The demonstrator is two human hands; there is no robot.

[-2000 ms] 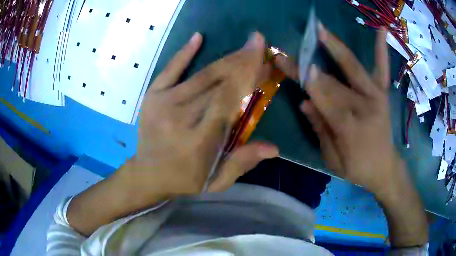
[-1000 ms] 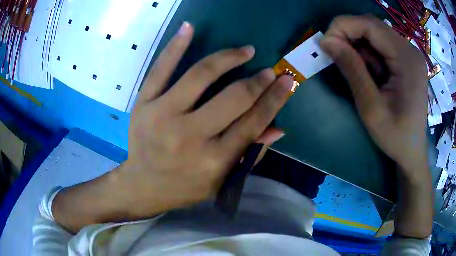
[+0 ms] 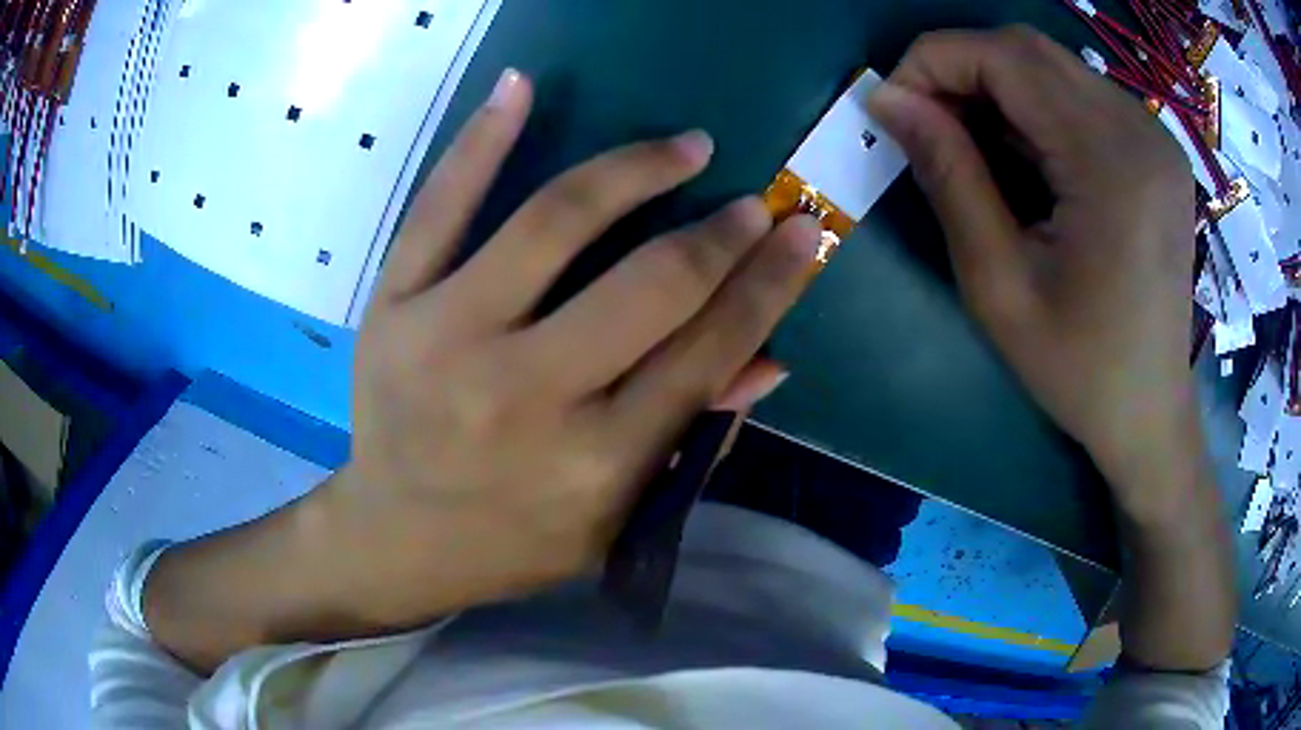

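A white tab point(image 3: 852, 150) with one dark square hole lies over an amber flex piece point(image 3: 803, 200) with shiny solder spots, on the dark green mat. My right hand point(image 3: 1034, 235) pinches the tab's upper right corner between thumb and forefinger. My left hand point(image 3: 557, 371) is spread, its fingertips pressing on the lower end of the amber piece and covering part of it. A dark flat piece point(image 3: 668, 521) sticks out below my left hand near the lap; its upper end is at the left thumb.
Large white sheets point(image 3: 286, 107) with dark square holes lie at the left. Finished rows with red wires point(image 3: 46, 50) lie at the far left. A loose pile of wired pieces point(image 3: 1248, 228) lies at the right. The mat's front edge runs below my hands.
Two seconds ago the tab was blurred in my raised right hand; now it lies over the amber piece. In the last second the tab and right hand shifted slightly left and up.
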